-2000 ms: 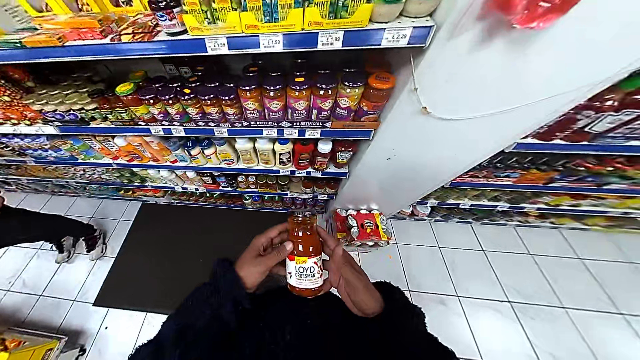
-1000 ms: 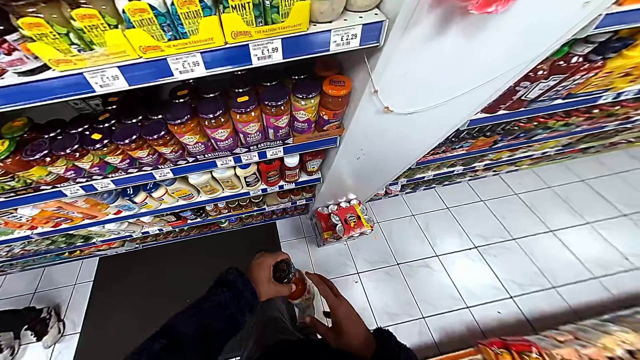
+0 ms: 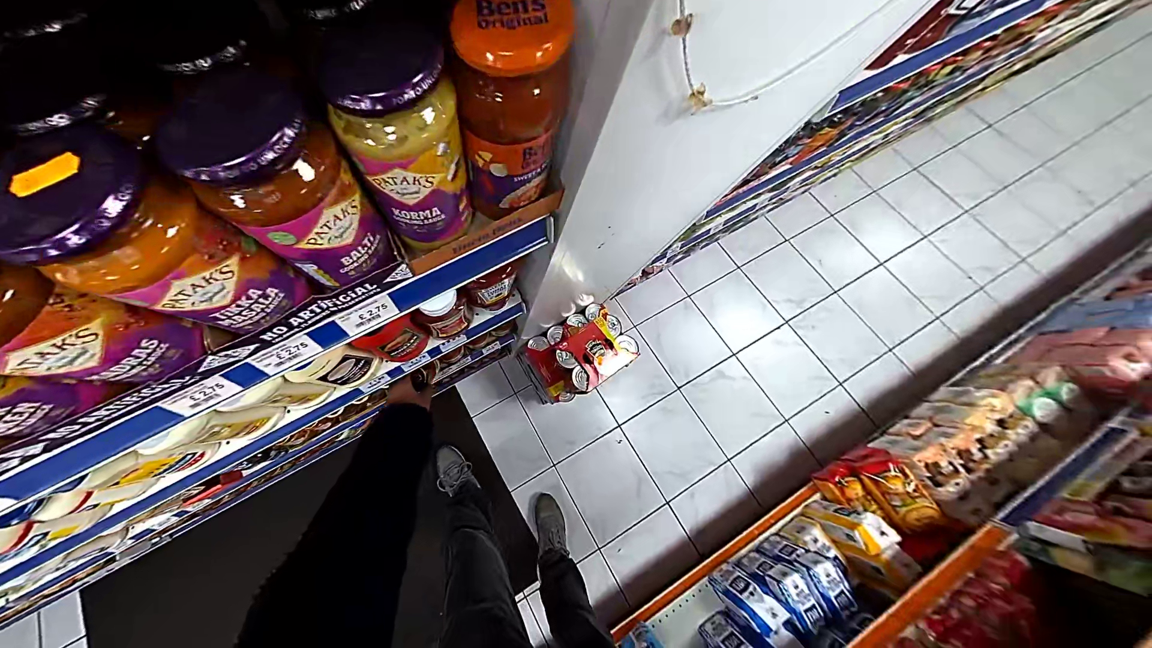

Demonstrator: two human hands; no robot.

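My left hand [image 3: 411,392] reaches to a lower shelf of the rack, close to the small dark-lidded jars there; the upper shelf edge and shadow partly hide it, so its grip is unclear. A dark sleeve runs down from it. My right hand is out of the frame. The glass sauce jar held earlier cannot be made out. Above the hand, Patak's cooking sauce jars [image 3: 405,153] with purple lids fill the upper shelf, beside an orange-lidded Ben's Original jar [image 3: 510,108]. Red sauce bottles [image 3: 443,315] stand on the shelf below.
A shrink-wrapped pack of cans [image 3: 583,353] sits on the tiled floor [image 3: 774,342] at the foot of a white pillar [image 3: 630,153]. A dark mat [image 3: 225,540] lies below the rack. At lower right, orange-edged shelving [image 3: 720,562] holds cartons and packets.
Both hands were around the sauce jar in front of my body; now one reaches to the lower shelf and the other has left view. The view has moved much closer to the rack.
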